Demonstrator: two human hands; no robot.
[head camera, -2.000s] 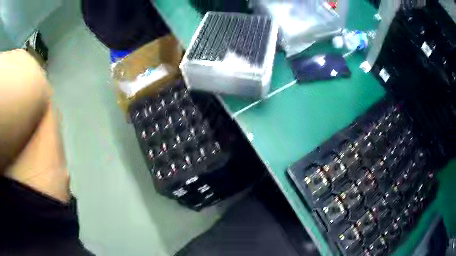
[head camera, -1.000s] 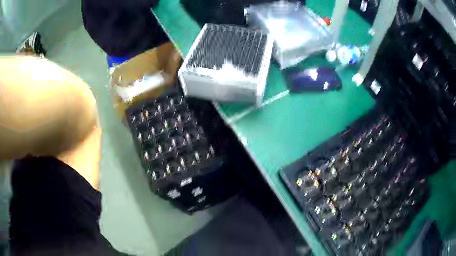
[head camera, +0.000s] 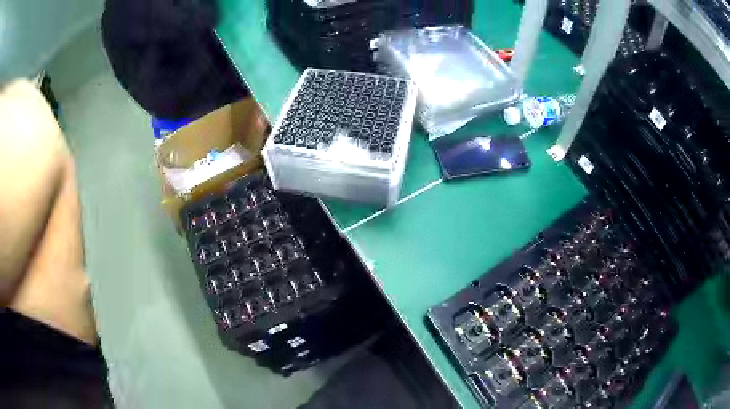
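Observation:
My left hand (head camera: 38, 216) is large and close to the camera at the left edge, cut off by it, with a black sleeve below. Its fingers do not show, so I cannot tell what it holds. My right hand is out of the picture. Nearest in front on the green bench (head camera: 408, 256), a black component tray (head camera: 544, 319) has rows of roundish pockets with shiny parts. A square clear small-parts box (head camera: 340, 132) with a dense grid of black pieces sits at the bench's left edge.
An empty clear box (head camera: 452, 76), a smartphone (head camera: 483, 156) and a lying water bottle (head camera: 540, 112) are on the bench. Stacked trays (head camera: 656, 160) stand by the rack frame (head camera: 588, 76). More stacked trays (head camera: 252, 256) and an open carton (head camera: 210, 140) are beside the bench. A dark-clothed person (head camera: 160, 56) is top left.
My left hand came further into view, then moved back to the left edge. The view has shifted, so the bench things lie lower and further left in the picture.

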